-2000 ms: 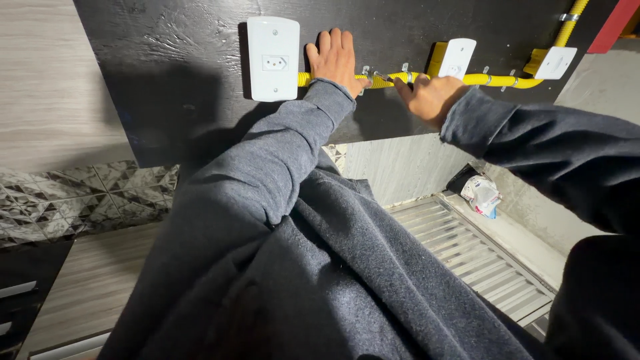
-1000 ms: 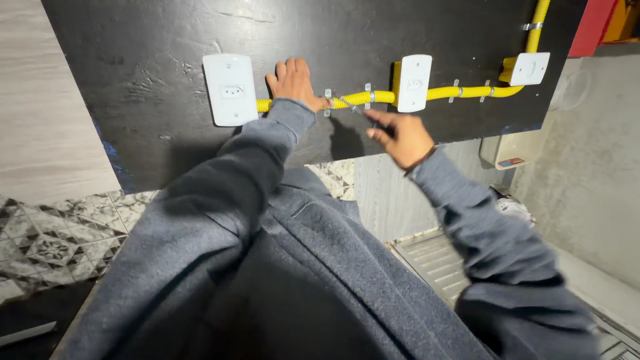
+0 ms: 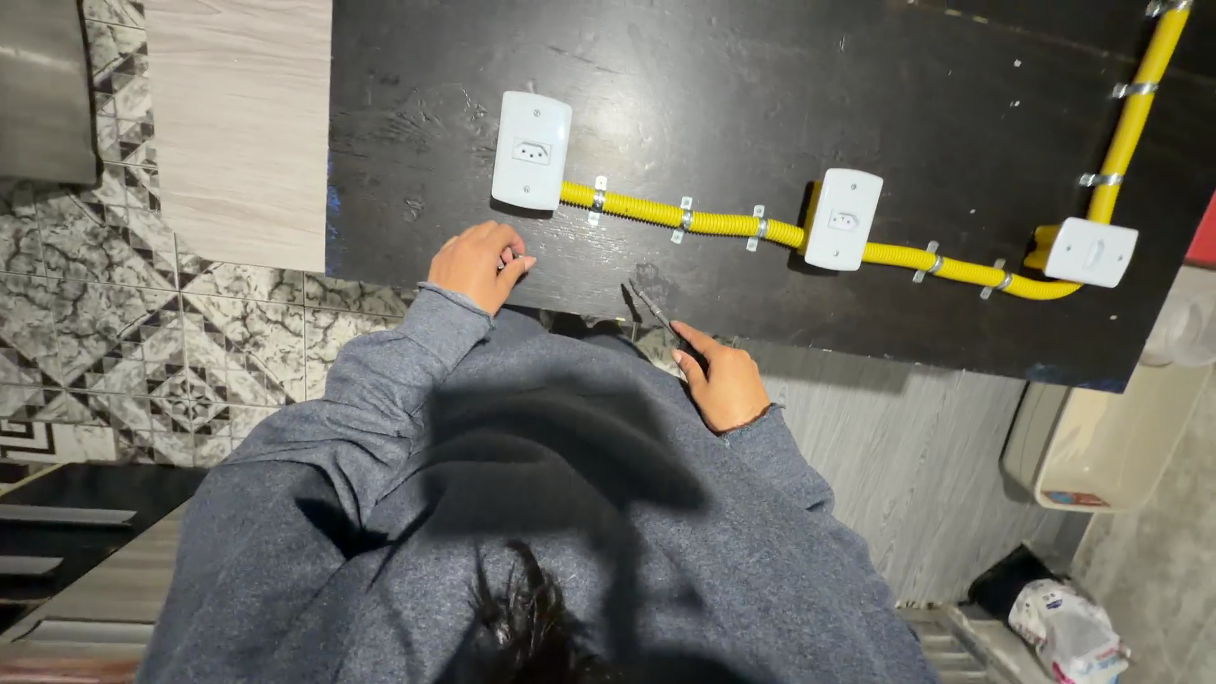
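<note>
My right hand [image 3: 724,380] holds a thin metal screwdriver [image 3: 652,302], its shaft over the near edge of a black board [image 3: 665,114]. My left hand [image 3: 480,266] rests at the board's edge, fingers curled; a small dark bit shows between thumb and fingers, too small to name. On the board, a white socket plate [image 3: 532,169] lies beyond my left hand. Yellow corrugated conduit [image 3: 727,224], held by metal clamps [image 3: 684,219], runs from it to a second socket plate [image 3: 844,219] and on to a third white plate [image 3: 1095,252] at the right.
A pale wood-look panel [image 3: 237,123] adjoins the board on the left, above patterned floor tiles [image 3: 114,323]. Below the right corner stand a beige plastic bin [image 3: 1092,446] and a white plastic bag [image 3: 1064,627]. A red edge [image 3: 1205,233] shows at the far right.
Both hands have come away from the clamped conduit between the first two socket plates, toward the board's near edge. The tool has come back with my right hand. The view has shifted.
</note>
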